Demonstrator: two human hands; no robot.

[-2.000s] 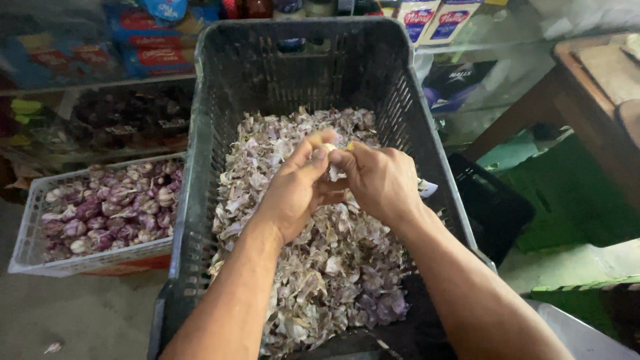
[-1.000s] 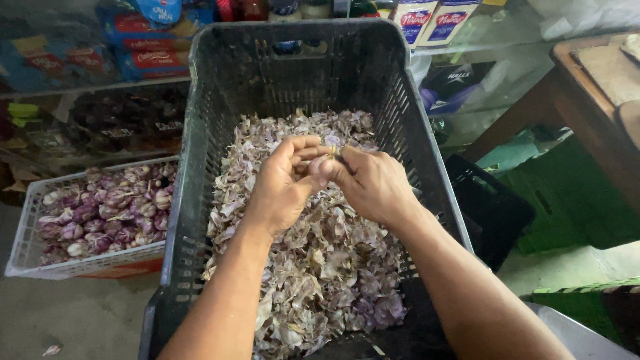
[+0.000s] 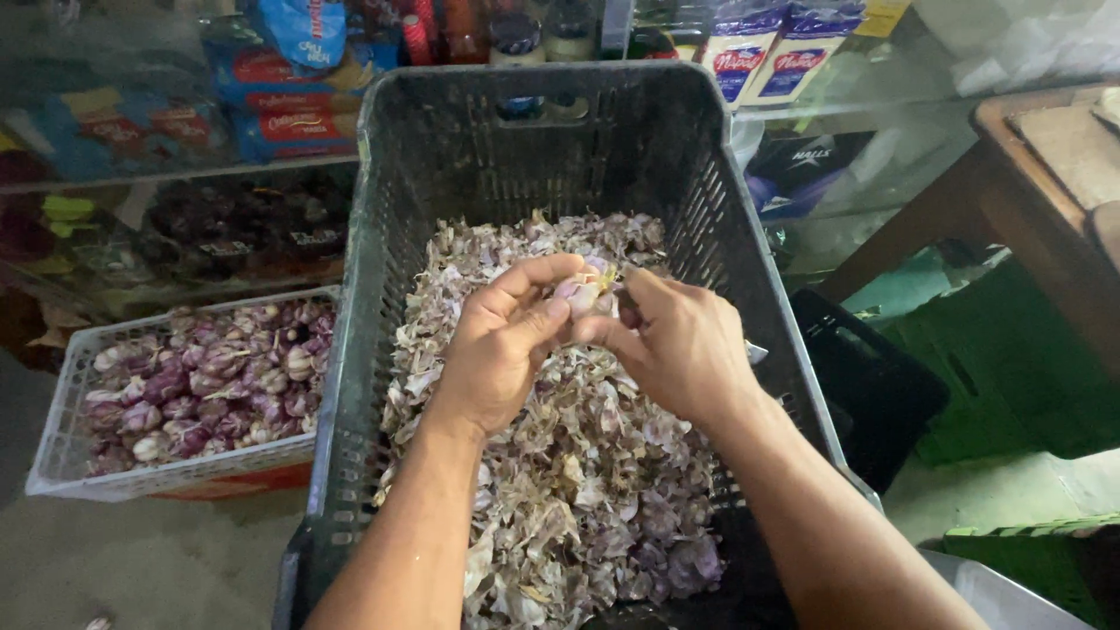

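Between my two hands, over the black plastic crate (image 3: 542,79), is a garlic bulb (image 3: 582,293) with pale purple skin and a yellowish stem. My left hand (image 3: 503,341) holds it from the left with fingers and thumb. My right hand (image 3: 678,341) grips its right side, the fingertips at the stem; some of them are hidden behind the bulb. Below both hands, a thick layer of dry garlic skins (image 3: 569,490) covers much of the crate's inside. A small pale object (image 3: 755,352), too small to identify, shows beside my right wrist.
At the left, a white plastic basket (image 3: 79,420) holds several purple garlic bulbs (image 3: 210,376). Glass shelves (image 3: 175,175) with packaged goods stand behind the crate. A wooden table (image 3: 1006,175) is at the right, with a green crate (image 3: 1006,367) beneath it.
The fingers have shifted around the garlic bulb, which shows more plainly now between the hands than in the earlier frames. Both hands remain over the crate.
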